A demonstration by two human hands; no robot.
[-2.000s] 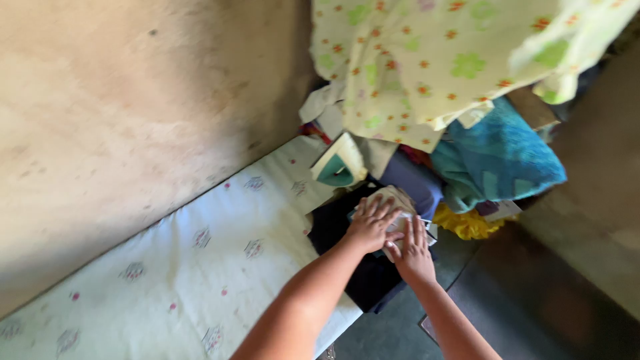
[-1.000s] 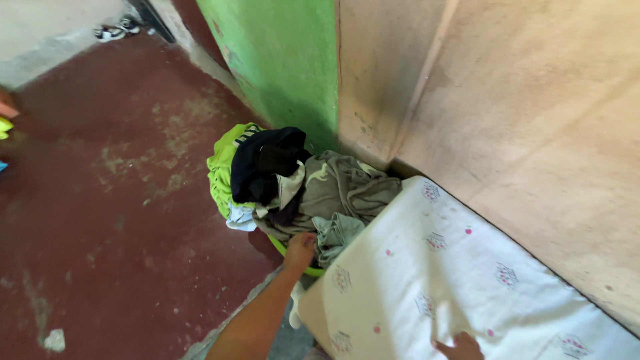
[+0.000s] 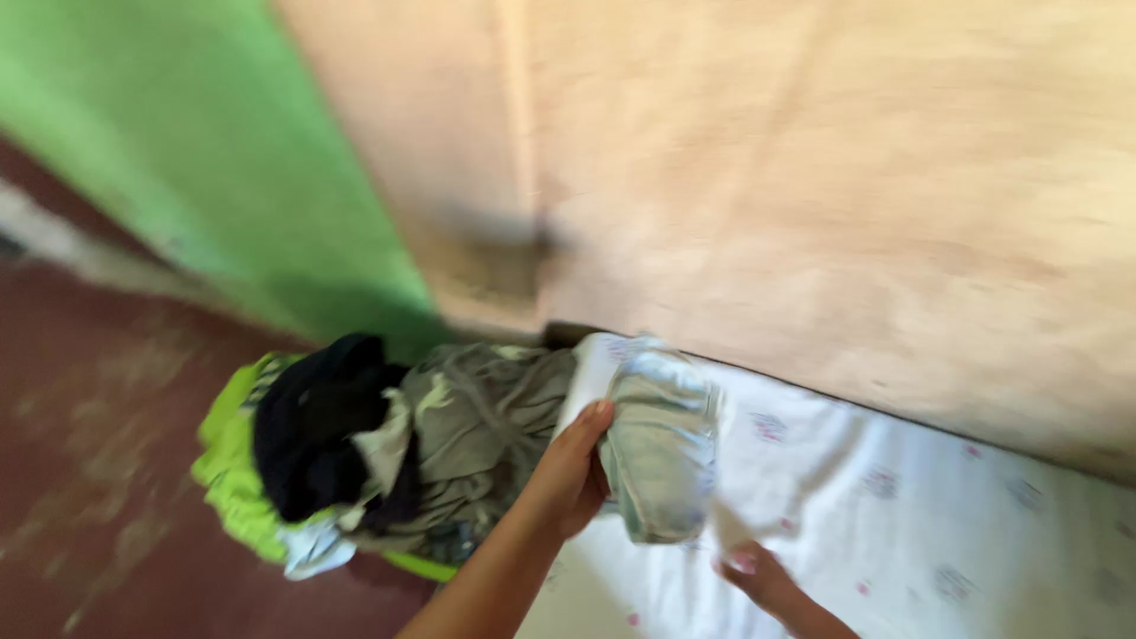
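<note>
My left hand (image 3: 572, 470), at the centre, grips the left edge of a grey-green cloth garment (image 3: 661, 453). The garment hangs above the corner of a white patterned mattress (image 3: 887, 515) and is blurred by motion. My right hand (image 3: 754, 572) is to its lower right, with its fingers pinched on a pale piece of cloth (image 3: 729, 528); whether that piece belongs to the same garment is unclear.
A heap of clothes beside the mattress includes a black garment (image 3: 315, 426), a grey-brown cloth (image 3: 479, 417) and a lime-green garment (image 3: 231, 461). A peach wall (image 3: 799, 195) and a green wall (image 3: 204, 160) stand behind. Dark red floor (image 3: 133, 515) lies at the left.
My left hand was at the clothes heap a second ago and has moved right and up with the grey-green garment. The view has swung from the mattress's other end since two seconds ago.
</note>
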